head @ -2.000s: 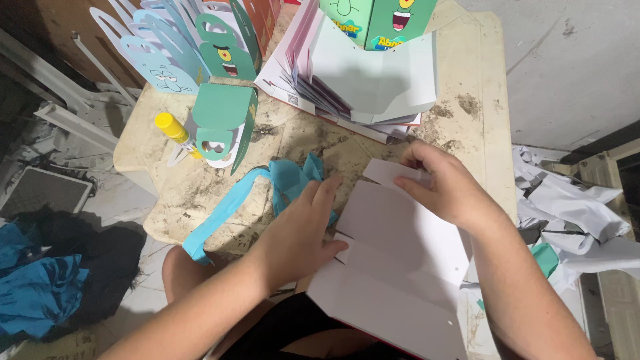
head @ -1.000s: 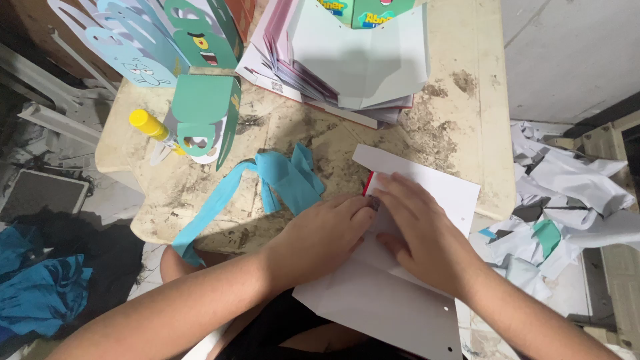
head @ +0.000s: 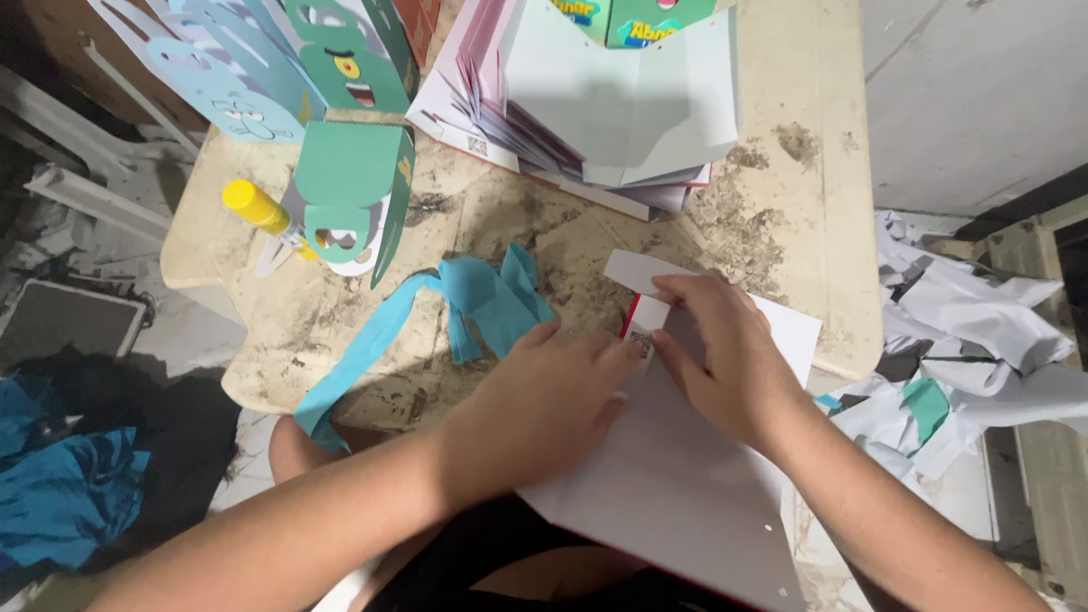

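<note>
A white sheet of cardstock (head: 680,501) with a red edge lies partly on the table and partly over my lap, a folded tab at its upper left. My left hand (head: 544,399) rests on that left edge, its fingertips at the turned-over strip. Bent over the same area, my right hand (head: 722,357) touches the sheet by the tab with thumb and fingers. Just left of the hands lies a knotted teal cloth strip (head: 489,293). The undersides of both hands are hidden, so a firm grip cannot be told.
Farther back stand a green paper box (head: 348,170), a yellow-capped glue stick (head: 268,212), light-blue character boxes (head: 246,93) and a stack of folded cardstock (head: 629,110). The worn table (head: 807,212) ends at the right beside crumpled white paper (head: 977,314). Blue fabric (head: 68,493) lies lower left.
Two seconds ago my hands were apart on the flatter sheet; they have come together at its left edge, where a strip is now folded over, showing red. The sheet has turned somewhat.
</note>
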